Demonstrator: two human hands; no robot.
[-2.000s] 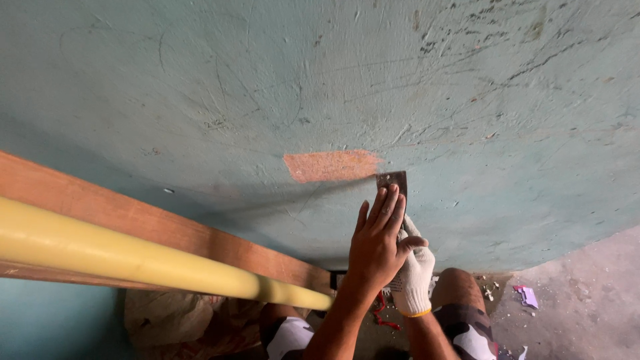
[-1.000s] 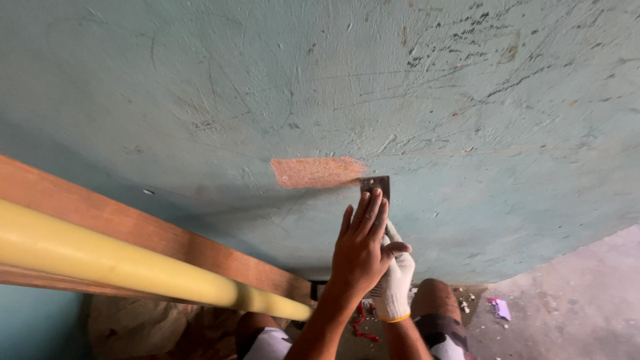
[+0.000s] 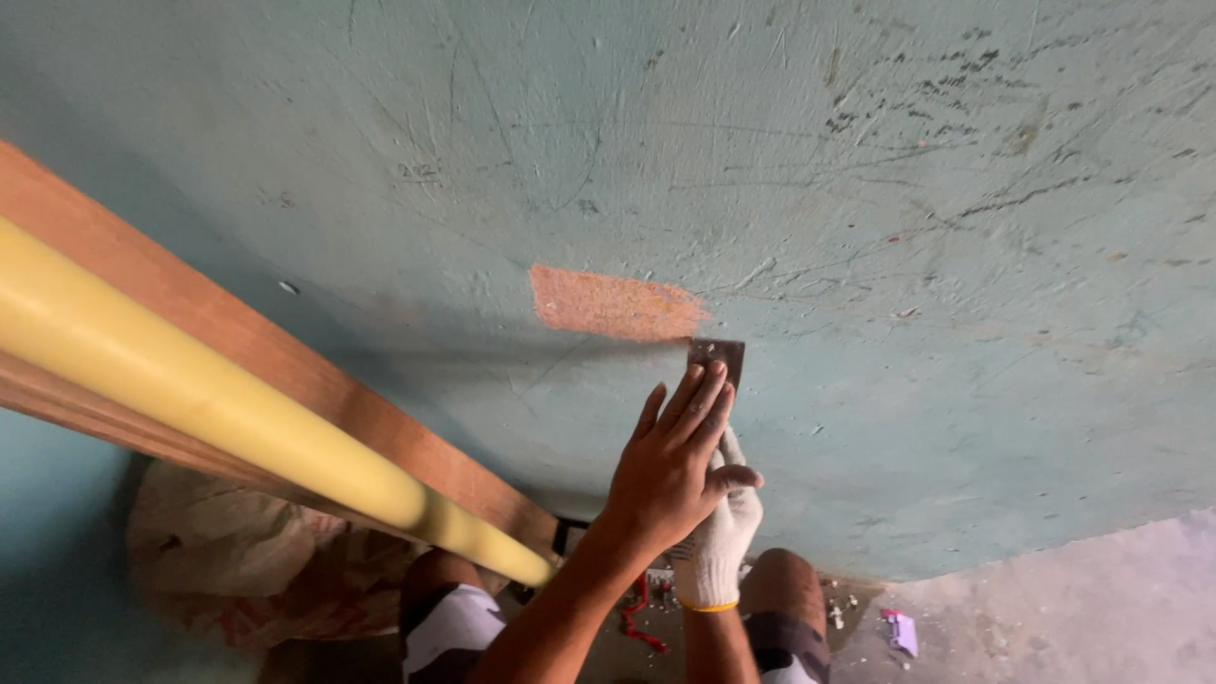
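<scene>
A metal scraper blade [image 3: 730,353] lies against the blue-green painted wall [image 3: 893,418], just below the right end of a bare orange patch [image 3: 613,304]. My right hand [image 3: 727,532], in a white knit glove with a yellow cuff edge, grips the scraper's handle, which is mostly hidden. Bare, my left hand [image 3: 674,465] lies over it, with fingertips pressed flat on the blade and the thumb across the gloved fingers.
A yellow pipe [image 3: 237,394] and a brown wooden board [image 3: 313,375] slant across the left. Behind them sits a crumpled sack [image 3: 218,541]. On the floor [image 3: 1035,608] are a red strip [image 3: 638,613], paint flakes and a small purple item [image 3: 900,634].
The scraper, under both hands, has gone from beside the orange patch's right end to just below it. My hold on it looks the same.
</scene>
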